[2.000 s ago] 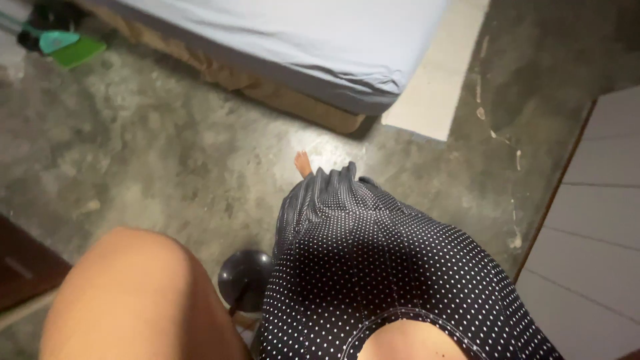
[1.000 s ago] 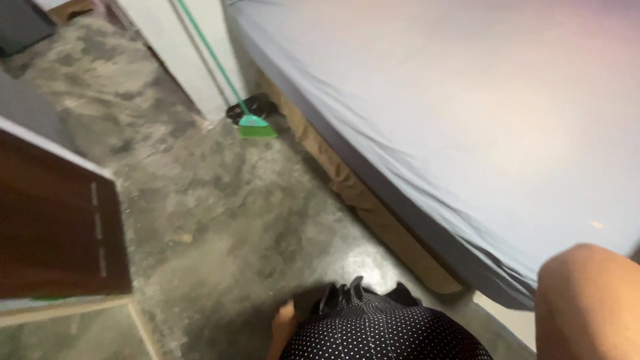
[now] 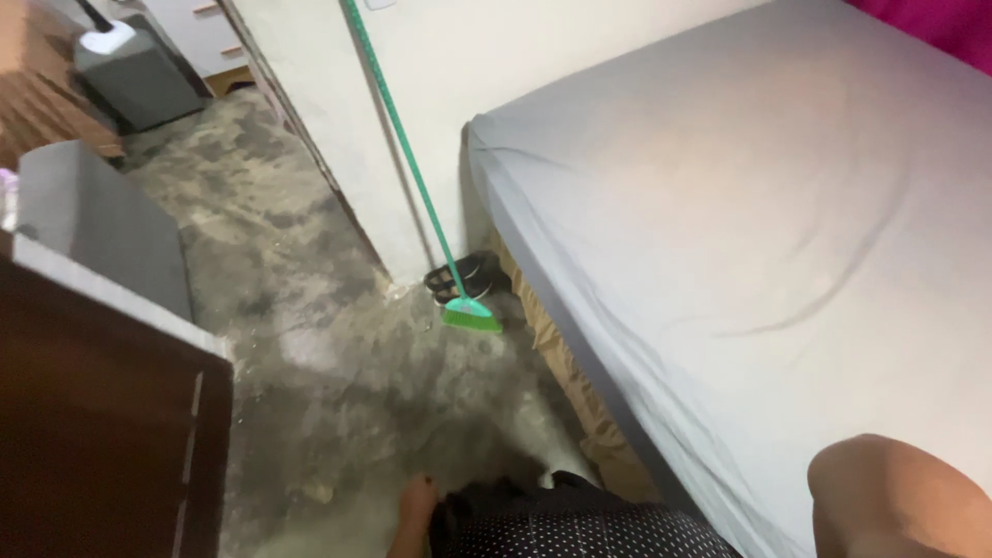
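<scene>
Neither of my hands is in view. At the bottom, my black dress with white dots (image 3: pixel 589 535) hangs beside the bed, and a bare foot (image 3: pixel 418 500) shows at its left edge. A bent bare limb (image 3: pixel 891 488), whose part I cannot tell, juts in at the lower right over the bed. Ahead, a broom with a green stick (image 3: pixel 403 143) and green bristles (image 3: pixel 473 320) leans on the white wall, its head down on the floor. Black shoes (image 3: pixel 480 280) sit behind the broom head.
A bed with a grey fitted sheet (image 3: pixel 697 232) fills the right side. Dark brown furniture (image 3: pixel 101 411) stands at the left, with a grey padded piece (image 3: pixel 108 225) behind it. Past the wall's edge (image 3: pixel 333 182), the concrete floor (image 3: pixel 240 170) runs on to a grey box-like object (image 3: pixel 143 77).
The view has swung a lot, towards the wall and the broom. The bent limb shows at the lower left in the oldest frame and at the lower right now.
</scene>
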